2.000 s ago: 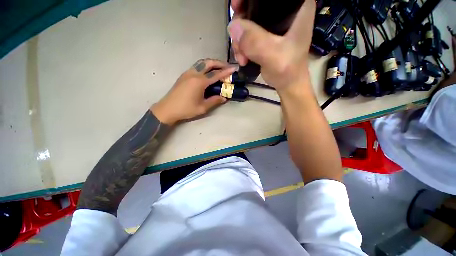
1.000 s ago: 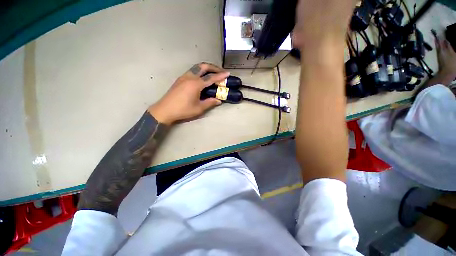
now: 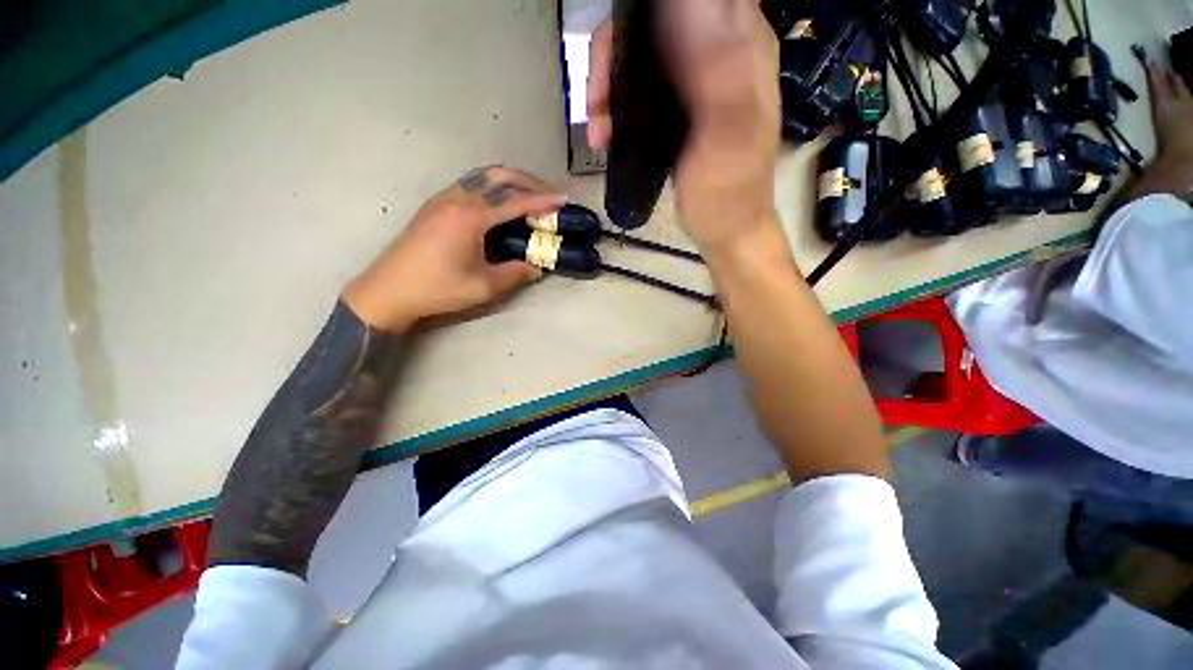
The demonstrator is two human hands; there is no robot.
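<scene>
A black twin-barrel unit (image 3: 568, 238) with a cream label lies flat on the bench. My left hand (image 3: 458, 249) grips its left end between thumb and fingers. Two thin leads (image 3: 654, 282) run right from it, passing by my right wrist; their tips are hard to see. My right hand (image 3: 700, 118), blurred, is wrapped around the black electric screwdriver (image 3: 641, 138), held upright. The screwdriver's lower end is just right of the unit, above the leads; a short bit shows faintly. Whether it touches anything cannot be told.
The screw feeder (image 3: 582, 85) is mostly hidden behind my right hand. A pile of black units (image 3: 975, 157) with leads lies right, with a small green board (image 3: 870, 98). The thick cord crosses it. Another person's arm (image 3: 1164, 164) is at far right. Green edging (image 3: 523, 408) borders the bench.
My right hand and the screwdriver have moved left and toward me from over the feeder, down beside the unit. My left hand and the unit have shifted slightly left in view.
</scene>
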